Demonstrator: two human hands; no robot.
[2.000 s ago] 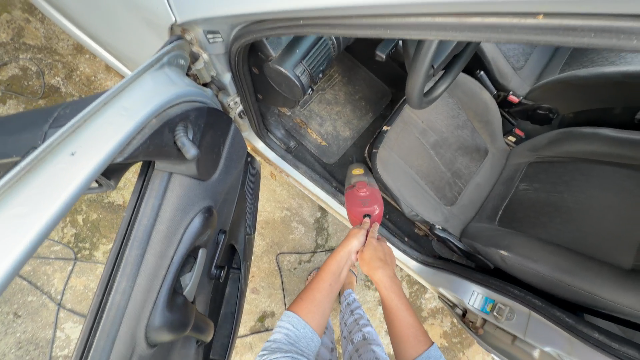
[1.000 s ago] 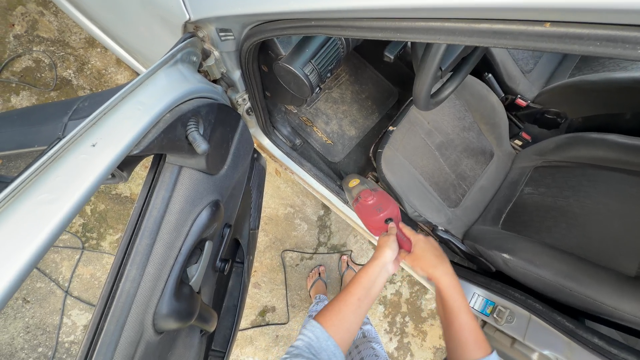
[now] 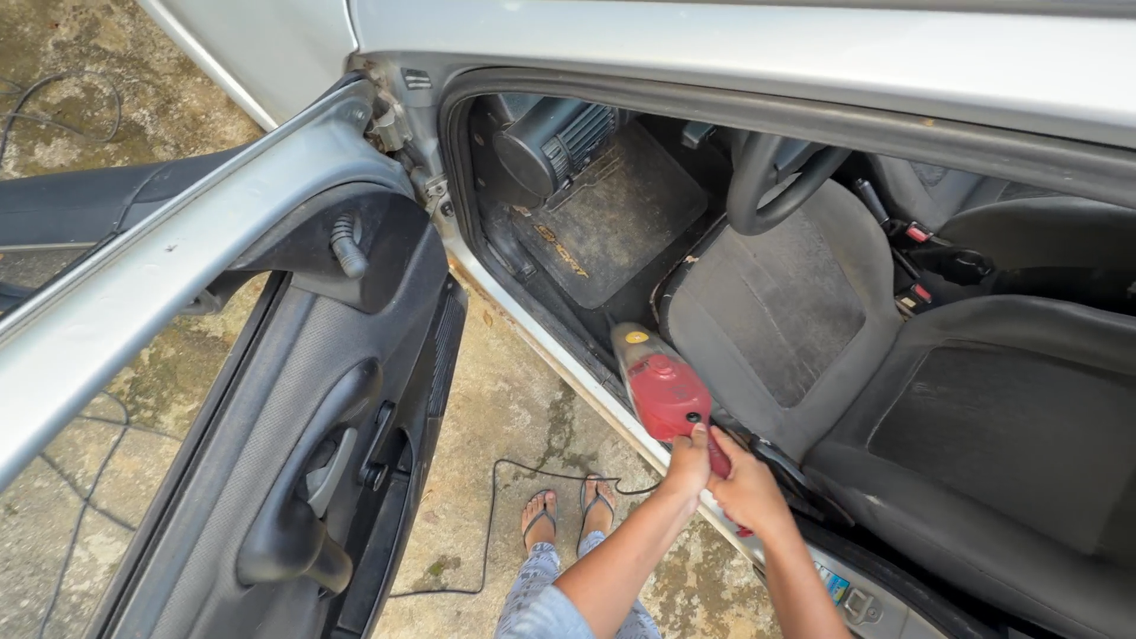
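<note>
A red handheld vacuum cleaner (image 3: 667,397) with a clear nose is held over the door sill of a silver car. Both hands grip its handle: my left hand (image 3: 689,463) at the rear of the body, my right hand (image 3: 750,486) around the handle just beside it. The nozzle points into the driver's footwell, between the sill and the front edge of the grey seat (image 3: 781,302). A dark rubber floor mat (image 3: 621,217) lies past the nozzle. Whether the nozzle touches the floor cannot be seen.
The open car door (image 3: 293,444) stands at the left. The steering wheel (image 3: 785,191) hangs over the seat, and a handbrake lever (image 3: 872,201) is beyond it. A thin black cord (image 3: 491,524) runs over the stained concrete near my sandalled feet.
Both hands have moved the vacuum cleaner toward the right along the sill since the earliest frame. It remains in their grip.
</note>
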